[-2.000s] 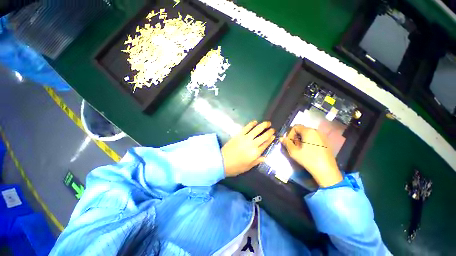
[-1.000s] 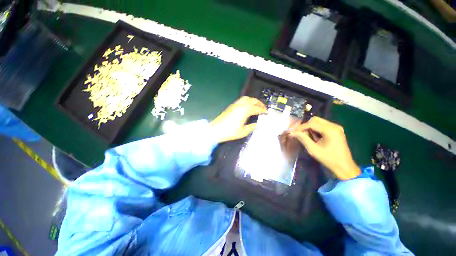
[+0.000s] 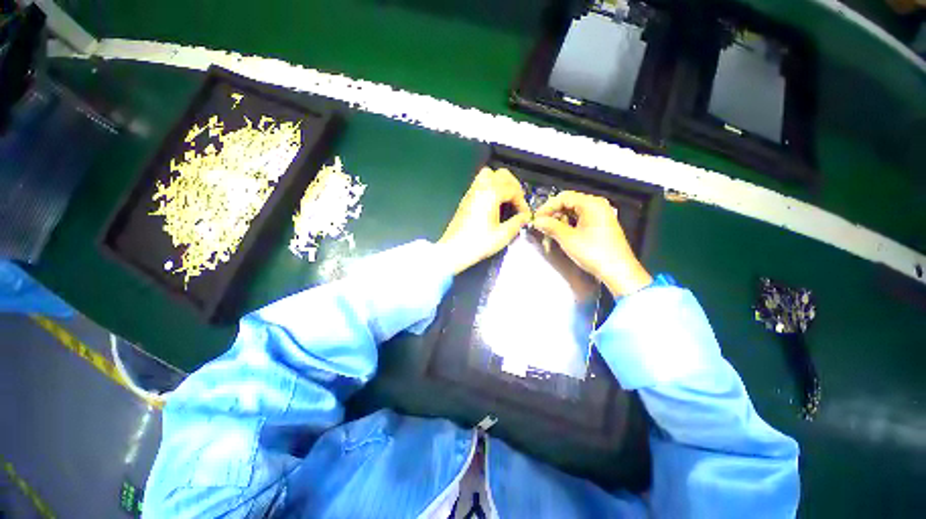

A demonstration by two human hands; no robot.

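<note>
An open tablet unit (image 3: pixel 533 314) with a glaring silver-white middle lies in a black raised-rim tray (image 3: pixel 528 403) in front of me. My left hand (image 3: pixel 489 218) and my right hand (image 3: pixel 589 235) meet at the tablet's far end, over the mainboard. Thumb and fingertips of both hands are pinched close together there. Any small part between the fingertips is too small and too covered to make out. Most of the mainboard is hidden by the hands; a little dark electronics shows just beyond the fingertips.
A black parts tray (image 3: pixel 225 304) of cream slivers is at left, a pale strip heap (image 3: pixel 327 208) beside it. A dark glittering module pile (image 3: pixel 786 307) with a black tail is at right. Beyond the white rail (image 3: pixel 426 112) are two trays with tablets (image 3: pixel 597 63) (image 3: pixel 746 86).
My right hand has moved from the tablet's middle up to its far end and meets my left fingertips. The view has turned, so the tablet looks more upright than two seconds ago.
</note>
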